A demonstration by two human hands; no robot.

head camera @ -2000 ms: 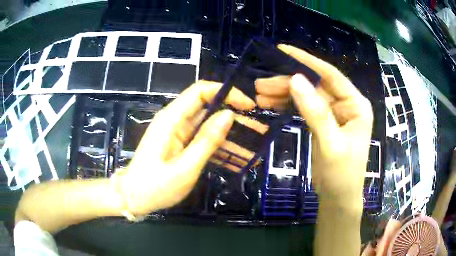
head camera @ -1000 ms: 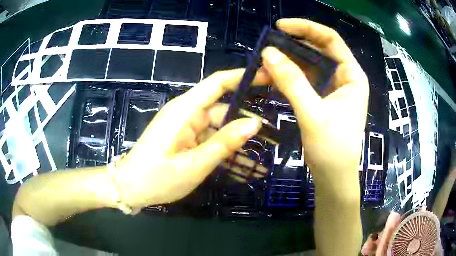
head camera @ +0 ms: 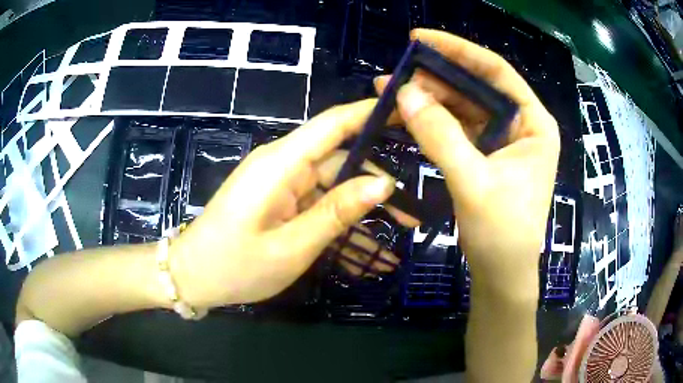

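Observation:
A dark plastic housing is held tilted between both hands above the black tray. It has a window opening at its upper end and a grid at its lower end. My left hand grips its lower left side, thumb on the near face and fingers behind, seen through the grid. My right hand holds the upper end, thumb at the inner edge of the window frame. A die-cut adhesive sheet with black rectangles lies at the upper left.
The black blister tray lies under the hands with housings in it, some with a white window surround. White lattice waste lies at left, white sheets at right. A pink fan and another person's hand show lower right.
The housing has turned so its window frame shows more openly. My right thumb has moved from across the frame's top edge to inside it over the last two seconds. My left hand keeps its grip.

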